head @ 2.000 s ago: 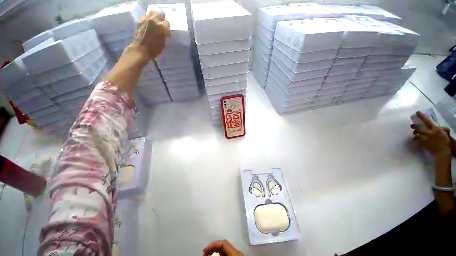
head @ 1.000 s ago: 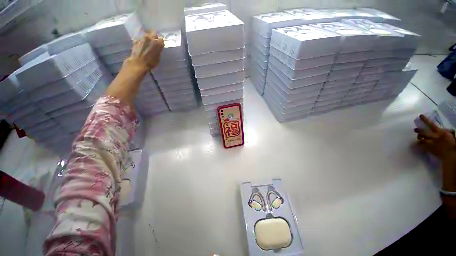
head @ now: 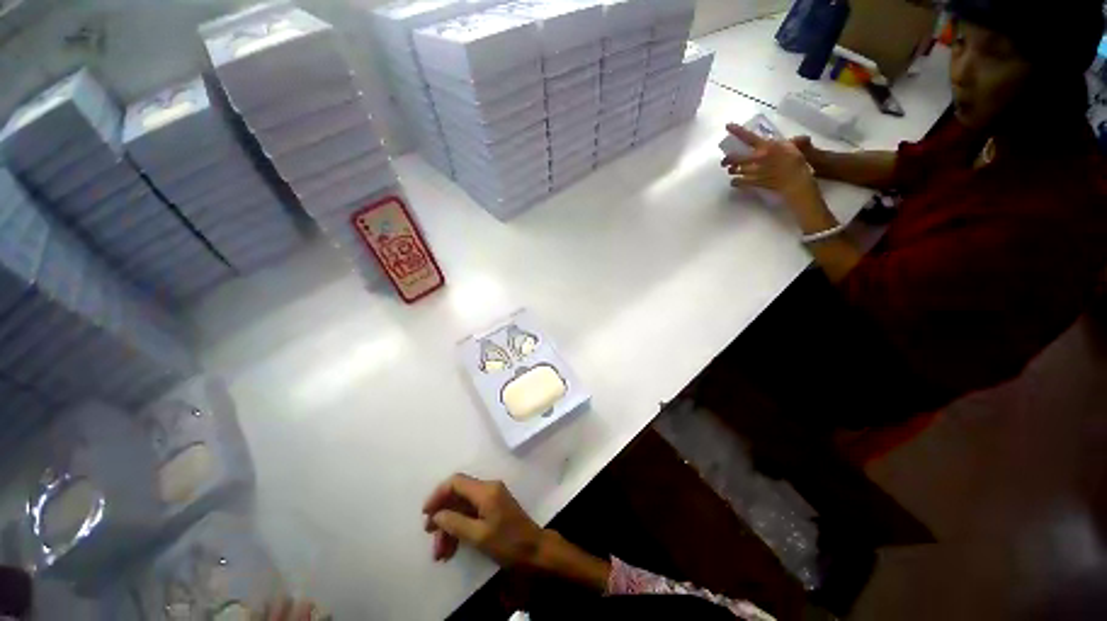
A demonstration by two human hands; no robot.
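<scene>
A pale tray (head: 524, 427) lies on the white table in front of me. A cream charging case (head: 534, 393) sits in its lower recess and two small earbuds (head: 509, 349) sit above it. My right hand (head: 483, 519) is on the near side of the tray, apart from it, with loosely curled fingers and nothing seen in it. My left hand (head: 289, 610) shows only blurred fingertips at the bottom edge, by the left trays; its grip is hidden. Several more filled trays (head: 231, 449) lie at the lower left, blurred.
Tall stacks of white trays (head: 318, 134) stand along the back and left. A red-bordered phone (head: 398, 250) leans on one stack. A person in dark red (head: 971, 261) holds a tray at the right. Clear plastic (head: 753, 497) lies below the table edge.
The view has swung right, showing the co-worker. My left hand has come down from the back stacks to the bottom edge. My right hand has come into fuller view.
</scene>
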